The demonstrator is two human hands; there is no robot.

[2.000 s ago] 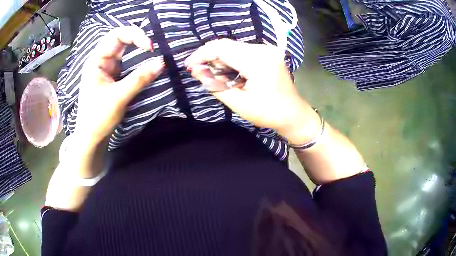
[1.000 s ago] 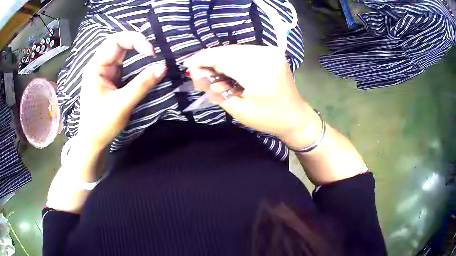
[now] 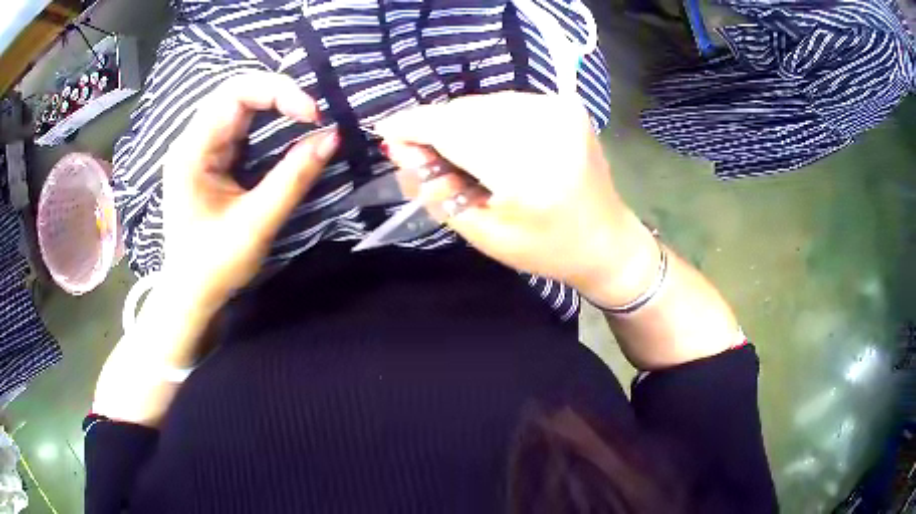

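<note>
A navy-and-white striped garment [image 3: 452, 50] lies over the lap, crossed by narrow dark tapes [image 3: 323, 62]. My right hand [image 3: 512, 181] is shut on small scissors [image 3: 394, 223]; the silver blades stick out below the fingers, pointing left and down, and the handles are hidden in the palm. Its thumb and index finger are close together at the dark tape. My left hand [image 3: 236, 181] is left of the tape, thumb and index fingertips close together against it. Whether a thread or fabric is between the left fingertips is too small to tell.
A pink perforated basket [image 3: 75, 223] stands at left, below a tray of small spools [image 3: 85, 95]. More striped garments [image 3: 804, 85] are heaped at upper right, others [image 3: 22, 311] at the left edge. A white strip [image 3: 554, 45] lies on the garment. The floor [image 3: 804, 261] is green.
The scissor blades have come into clearer view below my right hand, pointing down-left. Both hands have moved slightly downward and stay close to the dark tape.
</note>
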